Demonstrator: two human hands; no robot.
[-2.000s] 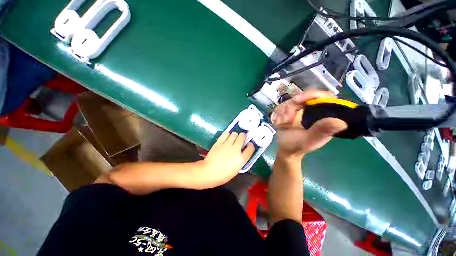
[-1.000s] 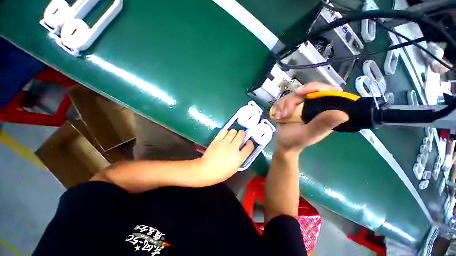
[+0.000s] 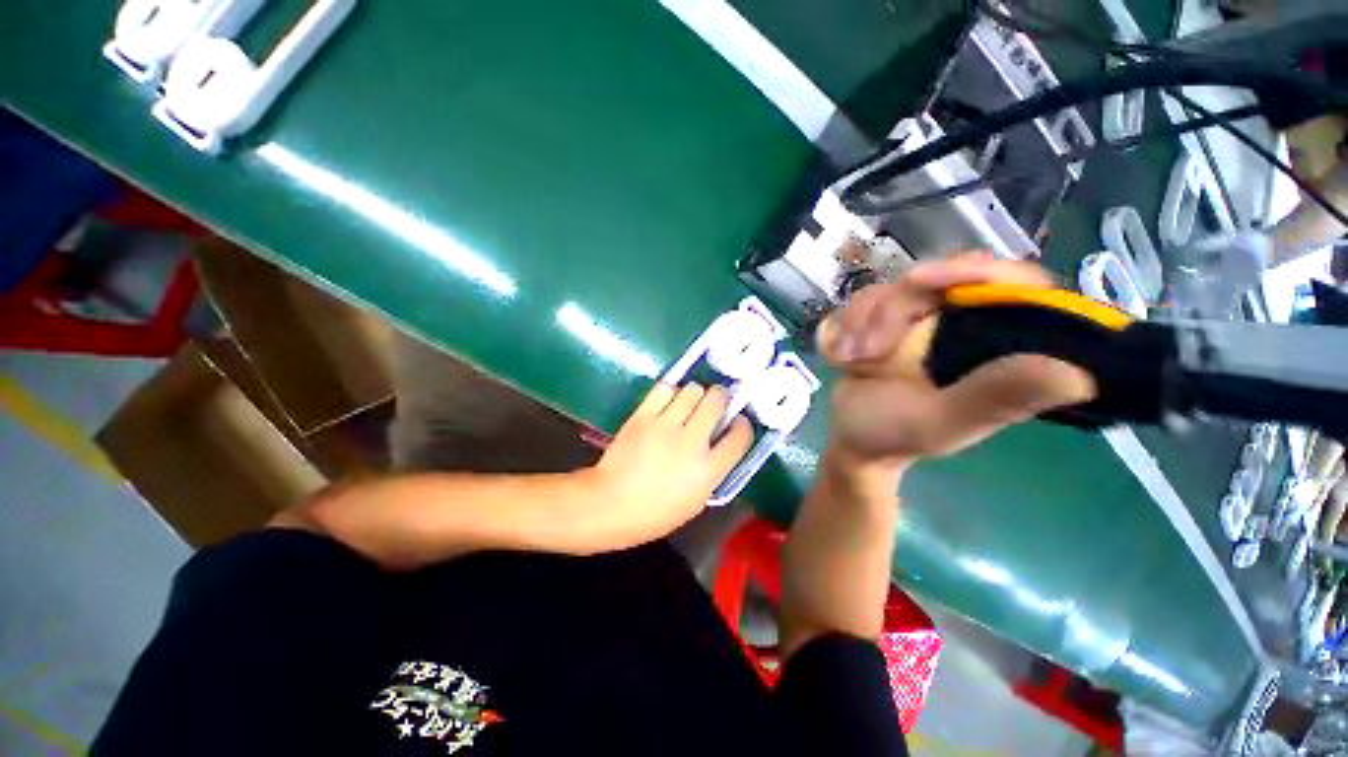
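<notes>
Two white plastic housings [image 3: 778, 394] lie side by side at the near edge of the green bench, round ends away from me. My left hand [image 3: 668, 462] rests on them with its fingers in their slots. My right hand [image 3: 946, 362] grips the electric screwdriver [image 3: 1035, 328], which has a black grip with a yellow-orange band and lies nearly level, just right of the housings. Its bit tip cannot be made out. The screw feeder [image 3: 843, 259] stands just beyond my right hand, partly hidden by it.
Another pair of white housings [image 3: 215, 89] lies at the upper left. More white loops [image 3: 1131, 252] lie beyond the white line. Black cables [image 3: 1094, 101] loop over the feeder. Cardboard boxes [image 3: 222, 436] and red stools [image 3: 111, 296] are below the bench edge. A person's arm shows at the far right.
My right hand and the screwdriver have moved a little to the right and are slightly blurred. My left hand stays on the housings. The view has shifted slightly.
</notes>
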